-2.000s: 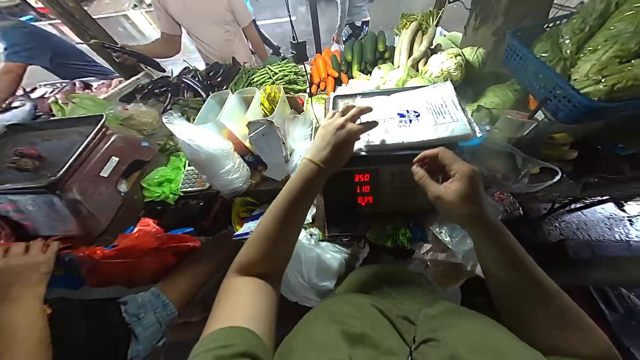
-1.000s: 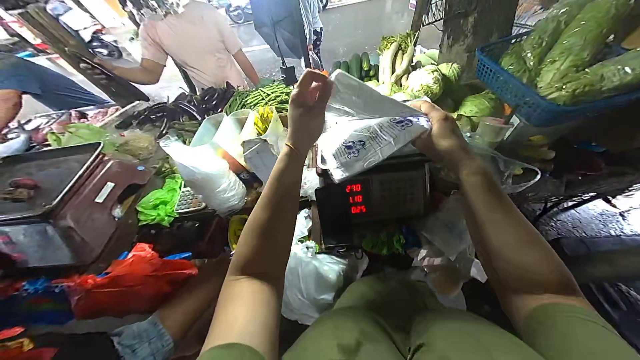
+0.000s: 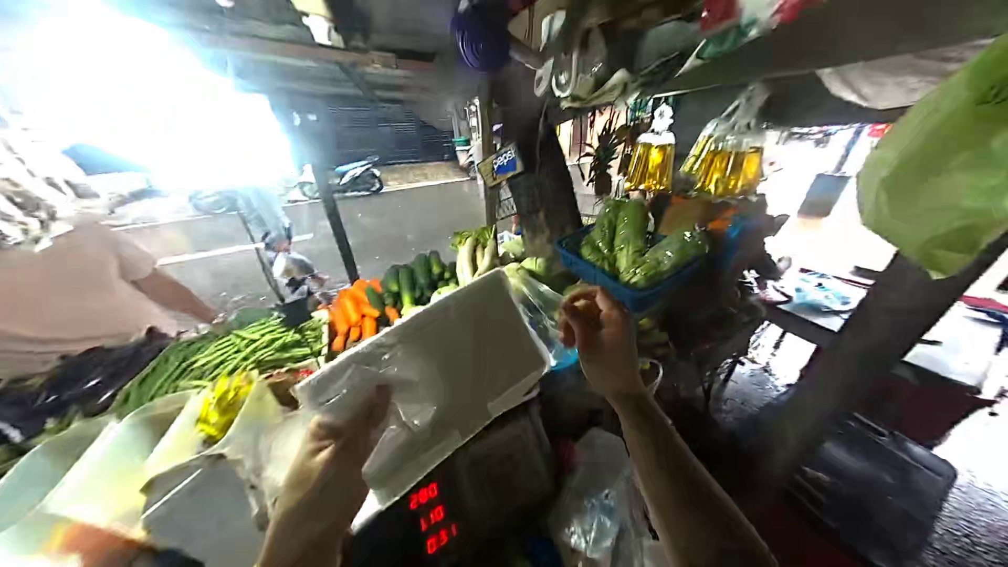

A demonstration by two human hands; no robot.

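Observation:
A white plastic-wrapped block or packet [image 3: 465, 346] lies tilted above a digital scale [image 3: 504, 465] with lit red digits. My left hand [image 3: 342, 441] is at the packet's near left corner, blurred, with its thumb over the white face; whether it grips the packet is not clear. My right hand [image 3: 594, 331] is raised just beyond the packet's right edge, fingers curled, with nothing plainly held. Clear plastic film [image 3: 543, 303] shows between the packet and my right hand.
Green beans [image 3: 244, 346], carrots [image 3: 354, 311] and cucumbers [image 3: 413, 279] lie behind the packet. Bagged greens fill a blue basket [image 3: 610, 291]. Bags of yellow liquid [image 3: 728, 161] hang above. A person [image 3: 87, 291] stands at left. Light open bags [image 3: 102, 465] are near left; a dark post [image 3: 890, 339] slants at right.
My right hand, at the packet's right side a second ago, is now apart from it. My left hand has come down to the near left corner. The view has swung up and right.

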